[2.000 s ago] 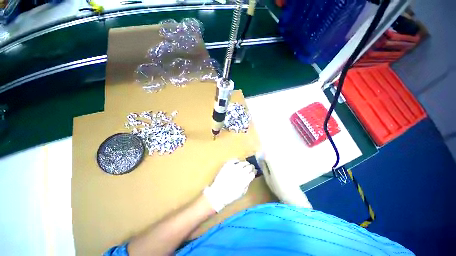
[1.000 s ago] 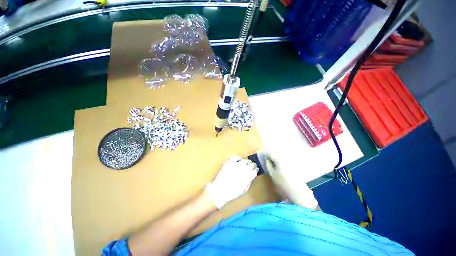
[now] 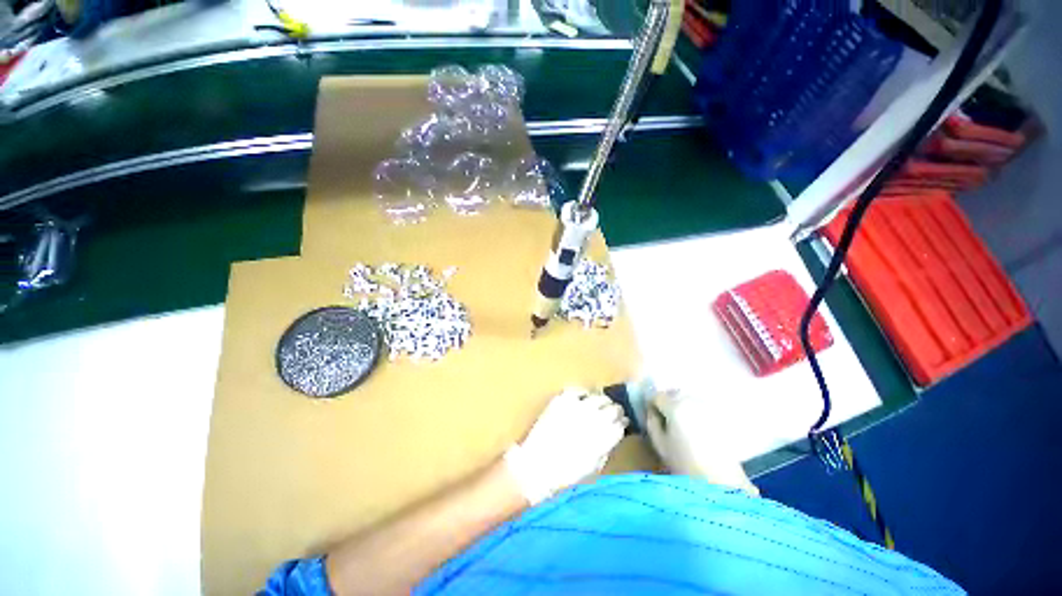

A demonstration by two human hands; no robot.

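My left hand (image 3: 570, 440), in a white glove, lies at the near right part of the tan cardboard mat (image 3: 280, 466). Its fingertips touch a small dark block (image 3: 624, 408). My right hand (image 3: 675, 428), gloved and blurred, is just right of the block with its fingers bent. A pale part of the block shows between the hands; whether the right hand grips it cannot be told. The electric screwdriver (image 3: 565, 265) hangs tilted beyond the hands, its bit above the mat. Small silver-white fittings (image 3: 425, 324) lie in a pile left of it, and another pile (image 3: 592, 296) lies right of it.
A round black dish (image 3: 328, 352) of tiny screws is at left. Clear plastic pieces (image 3: 469, 183) cluster at the mat's far end. A red ribbed tray (image 3: 773, 321) is on the white bench. A black cord (image 3: 862, 210) hangs at right. Large red trays (image 3: 932, 279) and blue crates (image 3: 798, 99) stand beyond.
The view has shifted, so the mat and its contents appear further right and slightly lower. Both hands stay at the dark block; the right hand's fingers have changed pose slightly.
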